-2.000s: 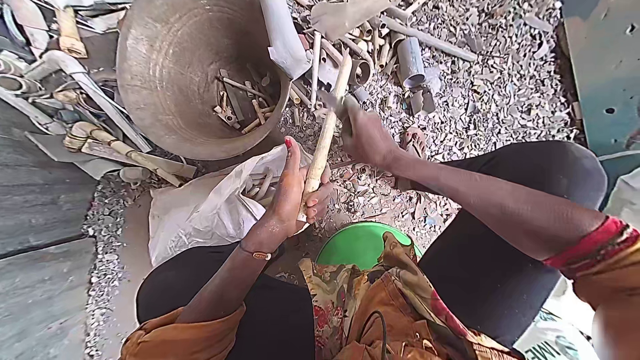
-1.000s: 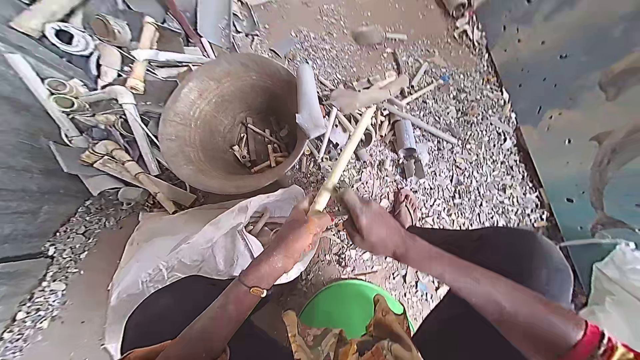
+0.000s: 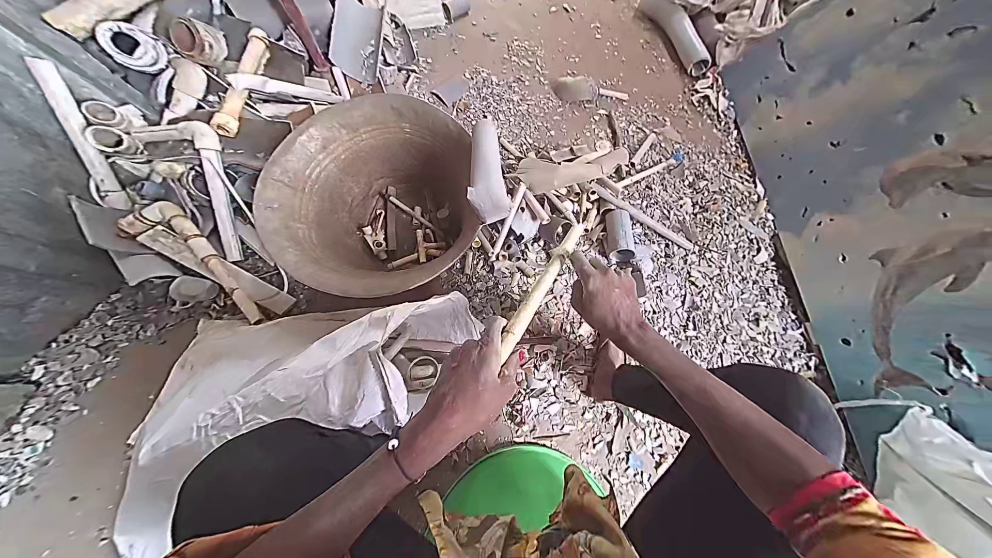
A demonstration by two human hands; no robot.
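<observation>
My left hand [image 3: 473, 380] grips the lower end of a long pale pipe [image 3: 535, 302], which slants up and away to the right. Close beside the pipe's upper part is my right hand [image 3: 606, 298], fingers curled; whether it holds a tool cannot be made out. Left of the pipe stands a large, wide metal basin [image 3: 325, 186] with short pipe pieces [image 3: 418, 236] at its bottom. A white woven sack [image 3: 287, 372] lies open below the basin, pipe fittings [image 3: 422, 372] showing in its mouth.
Scrap pipes and fittings [image 3: 205, 139] are heaped at the left. More pipe pieces [image 3: 651, 217] lie beyond my hands on a floor strewn with plastic chips [image 3: 690, 302]. A green round container [image 3: 519, 484] sits between my legs. A painted panel [image 3: 891, 232] stands at the right.
The view has shifted, with more floor ahead showing. My left hand still grips the pipe. My right hand stays near the pipe, now by its upper part.
</observation>
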